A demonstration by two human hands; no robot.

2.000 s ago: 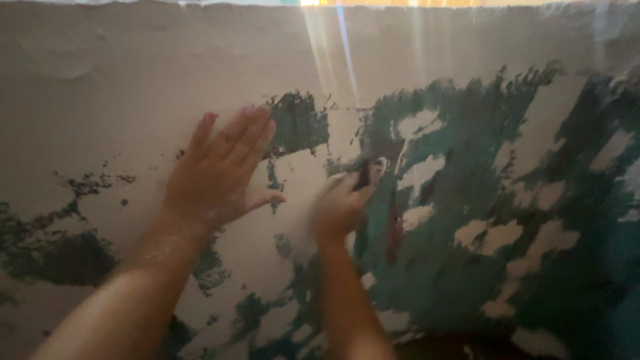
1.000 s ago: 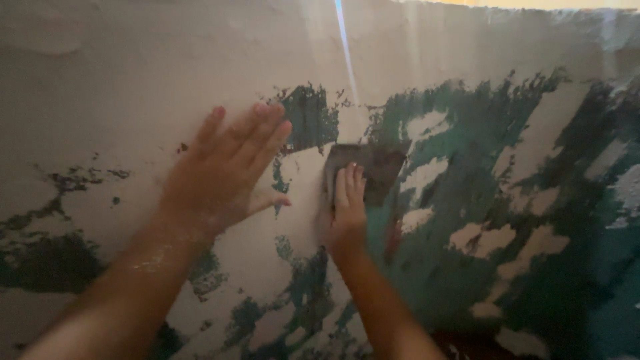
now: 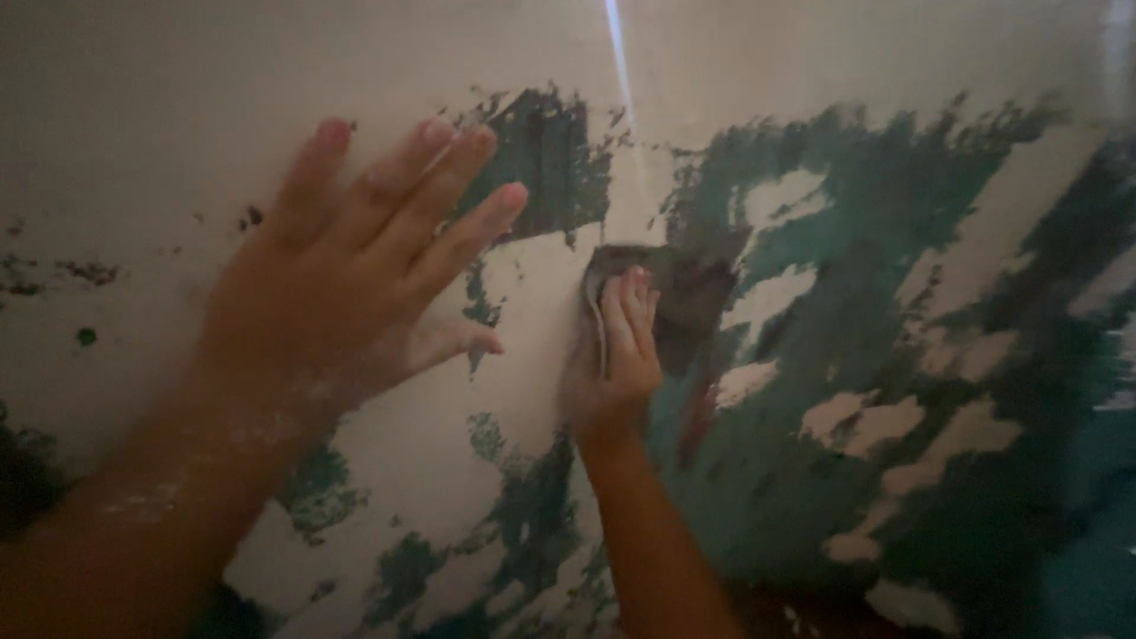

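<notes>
A wall with patchy pale coating over dark green paint fills the view. My left hand is at the left with its fingers spread and nothing held; whether its palm touches the wall is hard to tell. To its right, my right hand presses a dark, thin sheet, seemingly sandpaper, against the wall. A curled pale edge of the sheet shows beside the fingers. The right thumb is hidden.
Green paint with scattered pale patches covers the right side. A smooth pale band runs along the upper wall. A dark reddish area lies at the bottom right. A narrow light streak crosses the top.
My right hand was blurred two seconds ago, then rested on the dark sheet one second ago, and is still on it. My left hand stays spread. The view has shifted slightly.
</notes>
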